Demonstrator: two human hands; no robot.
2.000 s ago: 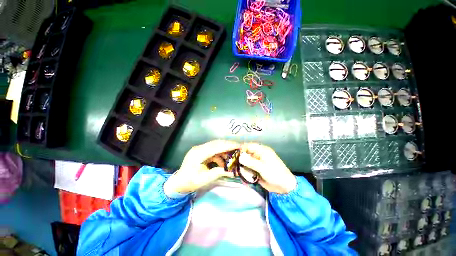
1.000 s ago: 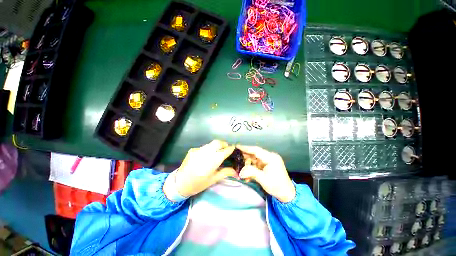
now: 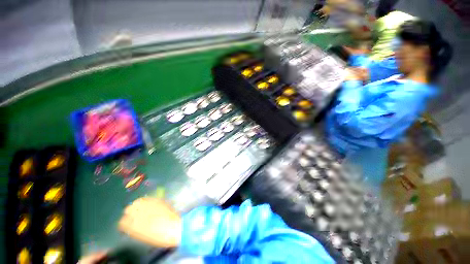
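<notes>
The view is strongly blurred. My right hand (image 3: pixel 150 221) is over the green mat at the lower left, with its blue sleeve running right; its fingers and any held thing are not clear. A small part of my left hand (image 3: pixel 93 257) shows at the bottom edge, the rest cut off. A dark shape (image 3: pixel 129 254) lies between the hands, too blurred to name. The black foam tray (image 3: pixel 39 206) with amber-centred housings is at the far left. The blue parts bin (image 3: pixel 78 135) holds pink-red loops. The clear blister tray (image 3: pixel 216 172) with silver discs is in the middle.
Coloured loops (image 3: pixel 135 180) lie below the bin. Stacked black trays (image 3: pixel 247 105) with amber-centred housings stand behind the blister tray. Stacked clear trays (image 3: pixel 330 191) are at the right. A person in a blue smock (image 3: pixel 381 111) is beyond them, with cardboard boxes (image 3: pixel 433 216) at lower right.
The view has swung to the right, bringing a person and the stacked trays in. My hands, earlier together around a dark unit at my body, now show apart at the lower left.
</notes>
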